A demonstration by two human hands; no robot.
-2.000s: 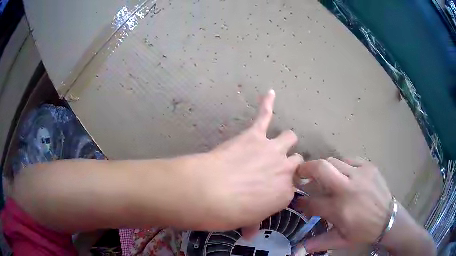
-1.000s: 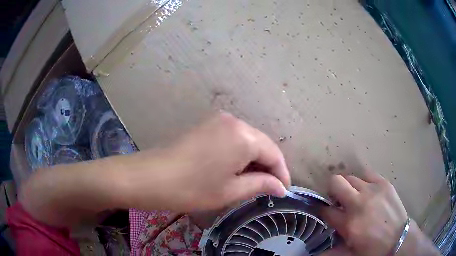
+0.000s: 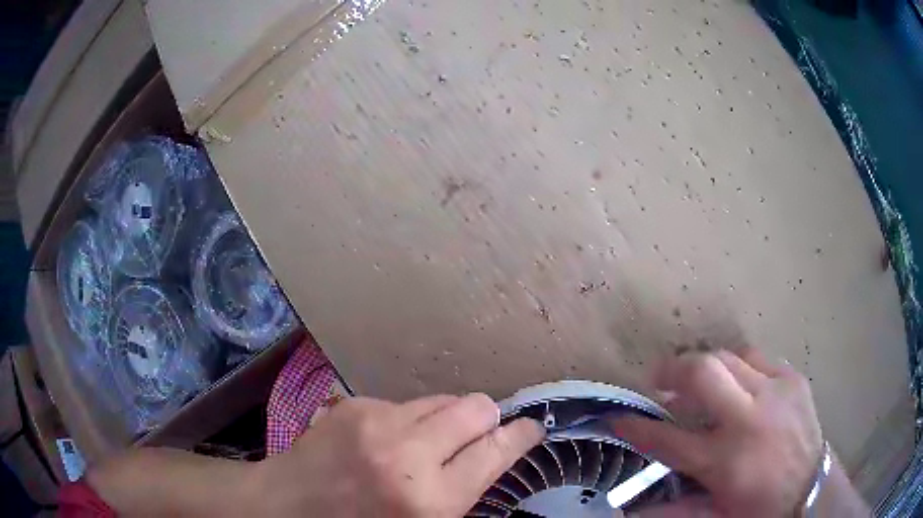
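A silver-grey finned round housing is at the bench's near edge, cut off by the bottom of the picture. Its raised rim, a small screw boss, curved fins and part of a pale centre show. My left hand grips the rim at the left, fingertips beside the screw boss. My right hand, blurred, is on the rim at the right, with a finger reaching inside it. A white strip lies across the fins below that finger; I cannot tell whether it is a tool or finger tape. The fingers hide parts of the rim.
A cardboard-covered bench with dark specks and shiny tape fills the middle. At left, an open carton holds several bagged round housings. A green belt runs along the upper right. Checked cloth shows at the bench's near edge.
My left hand has come off the bench side and moved down and left along the rim. My right hand stays at the rim's right side. The view has shifted, showing more of the carton.
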